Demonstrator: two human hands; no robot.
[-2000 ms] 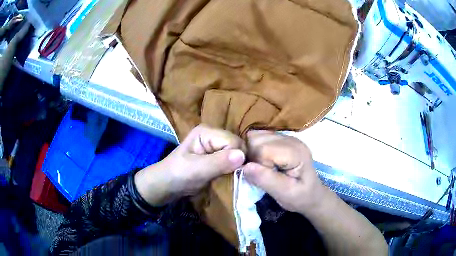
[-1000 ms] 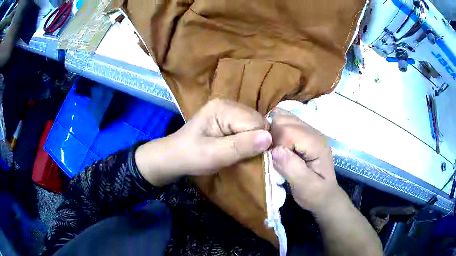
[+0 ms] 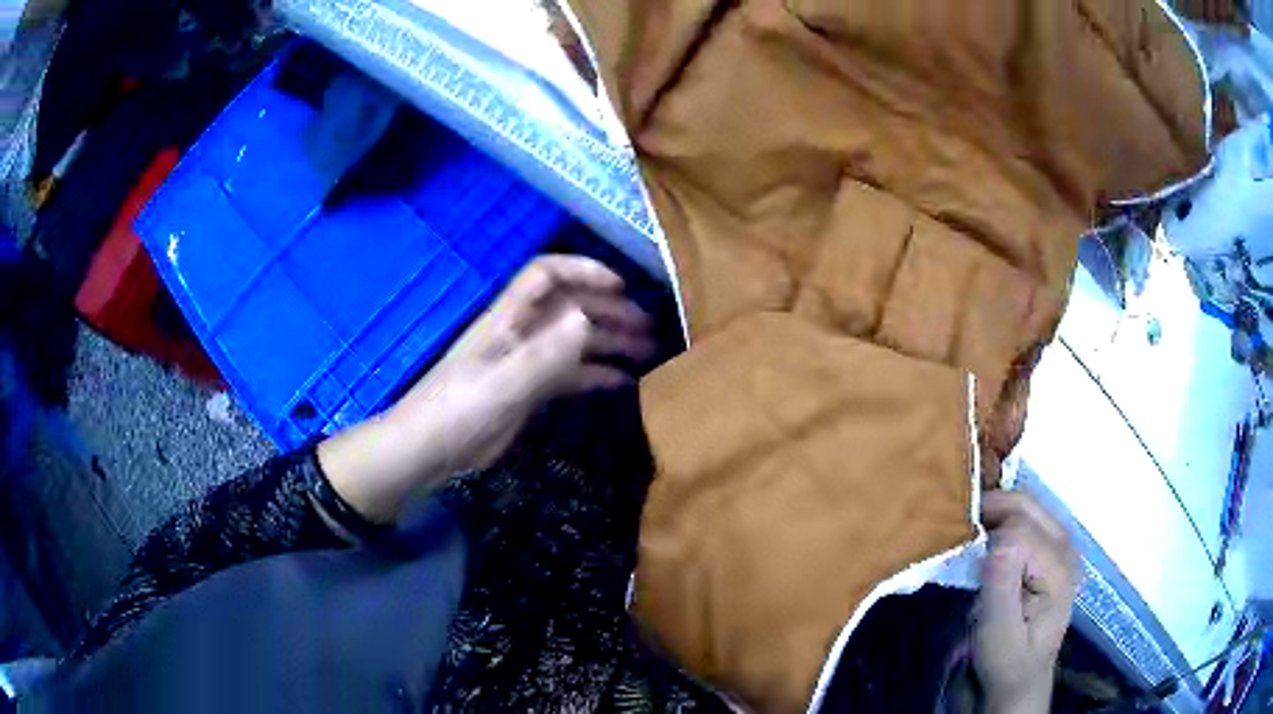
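The large brown garment panel (image 3: 894, 112) lies over the table edge and hangs down towards my lap, with pale raw edges. Folded tucks (image 3: 921, 272) show in its middle. A plain angular brown section (image 3: 810, 488) lies below them with a whitish edge on its right and lower side. My left hand (image 3: 538, 342) is left of the cloth, fingers apart and slightly blurred, holding nothing. My right hand (image 3: 1026, 586) is closed on the white-edged border at the right of the brown section.
A blue crate (image 3: 321, 251) and a red crate (image 3: 133, 272) stand on the floor at left. The white table (image 3: 1159, 419) runs along the right, with a scale-marked front edge. Slim tools (image 3: 1236, 488) lie at far right.
My left hand has let go of the cloth and moved left. My right hand has moved right and down with the edge. The plain section is spread flat. The view has shifted.
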